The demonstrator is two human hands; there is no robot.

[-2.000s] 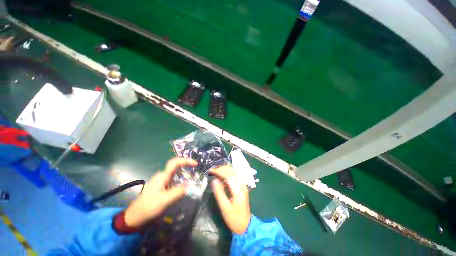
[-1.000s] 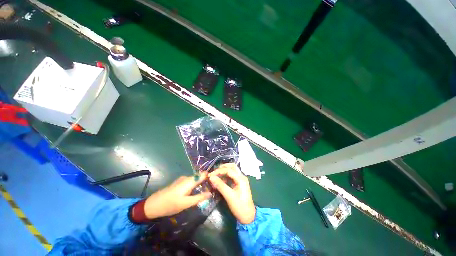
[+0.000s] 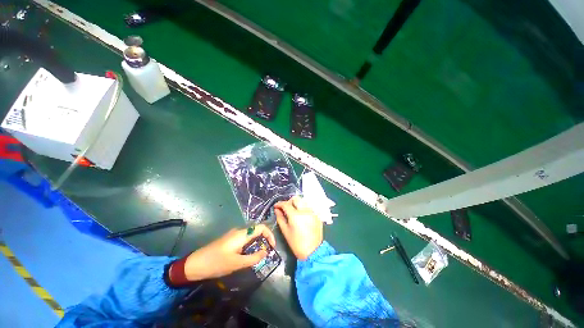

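My left hand [image 3: 234, 252], with a dark red band at the cuff, holds a phone unit [image 3: 266, 261] whose end with silvery board parts shows below the fingers. A small green spot shows at the left fingertips. My right hand [image 3: 300, 225] is just right of it, thumb and fingertips pinched together at the near edge of the clear plastic bag [image 3: 259, 179] with a dark tangle inside. Whether a thin cable is between the right fingertips is too small to tell. More dark units lie below my left wrist, partly hidden.
A white cloth [image 3: 315, 195] lies right of the bag. A dark stick [image 3: 405, 258] and small clear bag [image 3: 429, 262] lie right. A white bottle [image 3: 146, 77] and white box [image 3: 73, 118] stand left. Phone units [image 3: 303, 116] lie on the belt beyond the chipped rail [image 3: 218, 110].
My hands were close together; now my right hand is slightly farther up at the bag's edge. The phone unit's board end shows more clearly under my left hand.
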